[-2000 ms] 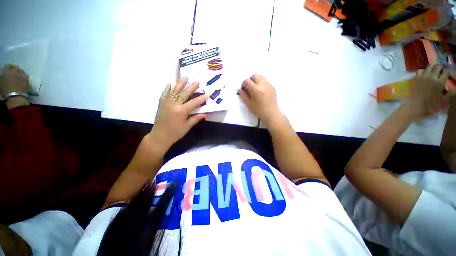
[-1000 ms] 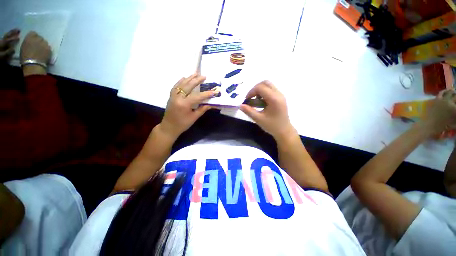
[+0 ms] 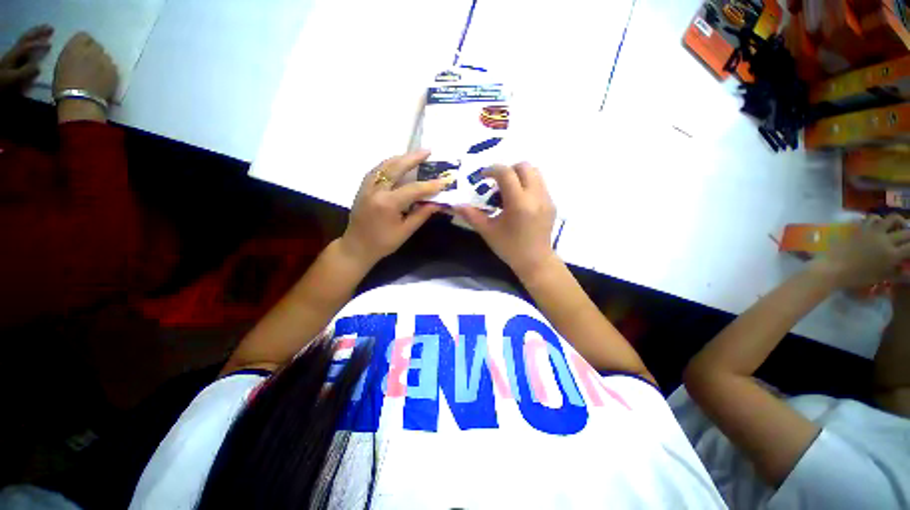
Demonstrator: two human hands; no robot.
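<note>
A retail carton (image 3: pixel 464 134) lies with its white back panel up at the near edge of the white table. It shows a dark title strip, an orange-brown coil picture and small black product pictures. My left hand (image 3: pixel 392 207) holds its near left corner, fingers on top and thumb at the near edge. My right hand (image 3: pixel 517 214) holds the near right part, fingertips on the panel and thumb at the near edge. The hang tab is at the far end. Whether a small sticker is under my fingertips cannot be told.
The white table (image 3: pixel 344 90) has dark seams. At the right are a flat orange box (image 3: pixel 710 40), tangled black parts (image 3: pixel 766 90), stacked orange cartons (image 3: pixel 860 125) and a neighbour's hands on an orange carton (image 3: pixel 806 237). At the left is another person's hand (image 3: pixel 85 72) with a bracelet.
My right hand has moved from beside the carton onto its near right corner. My left hand has stayed on the carton. The view has shifted, so the carton appears farther right.
</note>
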